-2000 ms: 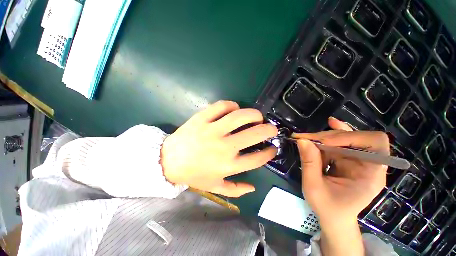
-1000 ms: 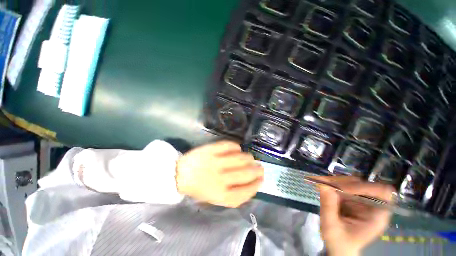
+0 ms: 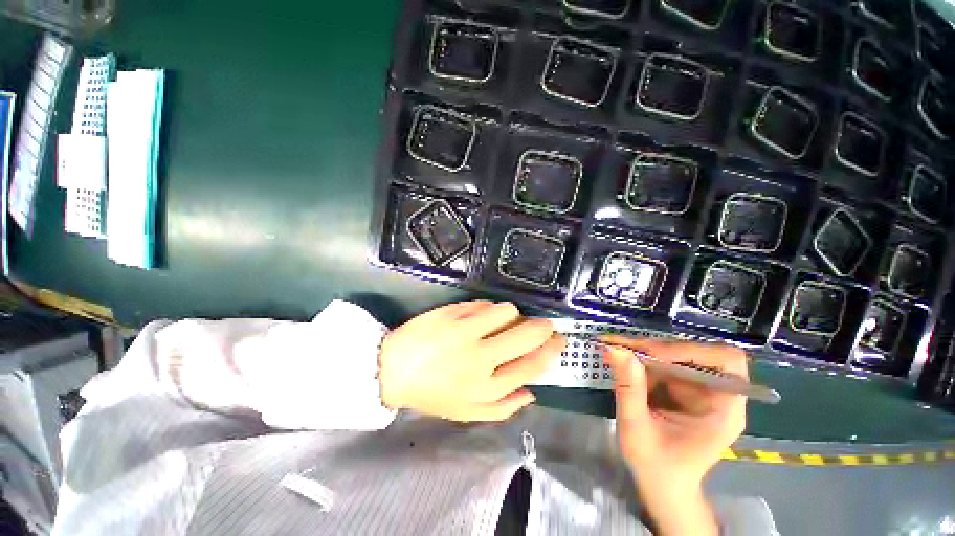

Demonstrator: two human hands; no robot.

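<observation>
My right hand (image 3: 681, 408) holds slim grey tweezers (image 3: 717, 379) like a pen, their tip over the white adhesive dot sheet (image 3: 581, 365). The sheet has rows of small dark dots and lies along the near edge of the black blister tray (image 3: 503, 205). My left hand (image 3: 466, 361) rests palm down on the sheet's left end, fingers pointing right; whether it pinches the sheet is hidden. Black watch housings (image 3: 548, 181) with pale rims sit in the tray pockets. One housing (image 3: 631, 278) in the near row looks brighter inside. Any dot at the tweezer tip is too small to tell.
Spare sticker sheets (image 3: 133, 168), white and pale blue, lie at the left on the green bench (image 3: 272, 136). A long pale strip (image 3: 39, 131) is farther left. Yellow-black floor tape (image 3: 838, 458) shows below right, and grey equipment (image 3: 42, 387) below left.
The view has shifted, showing more tray. Both hands have left the tray's near-left corner for the dot sheet; my left hand now rests on its end, and the tweezer tip is over its dots.
</observation>
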